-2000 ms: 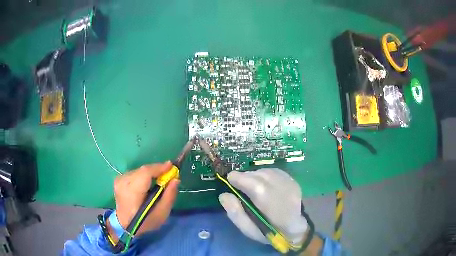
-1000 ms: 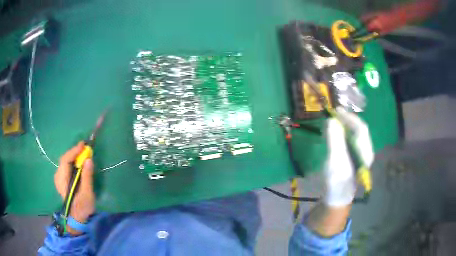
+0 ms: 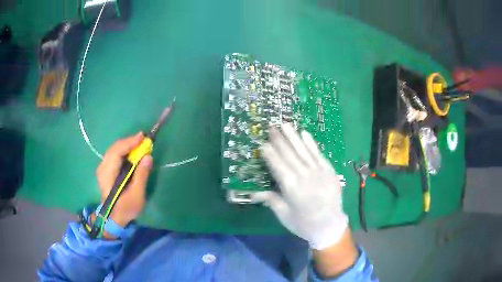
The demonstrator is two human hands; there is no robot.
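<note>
The green circuit board (image 3: pixel 319 104), covered with silvery joints, lies in the middle. My bare left hand (image 3: pixel 124 175) is shut on a black-and-yellow soldering iron (image 3: pixel 142 150), its tip up and left of the board. A thin solder wire (image 3: pixel 81 82) runs from the upper left to this hand, and its free end sticks out towards the board. My white-gloved right hand (image 3: pixel 300 184) is over the board's front part, fingers extended and thumb near the front edge. Whether it grips the board is unclear. A second iron (image 3: pixel 425 179) rests at the black tray.
The black tray (image 3: pixel 384 118) with a yellow sponge (image 3: pixel 397 147) stands right. Side cutters (image 3: pixel 362 184) lie between it and the board. A yellow ring (image 3: pixel 437 93), plastic bag (image 3: pixel 430 148) and green-white disc (image 3: pixel 452 137) are beside the tray. An iron stand (image 3: pixel 52 88) and solder reel (image 3: pixel 102 8) are left.
My right hand has let go of its iron at the tray and moved back over the board. My left hand still holds its iron, away from the board. The camera view has shifted.
</note>
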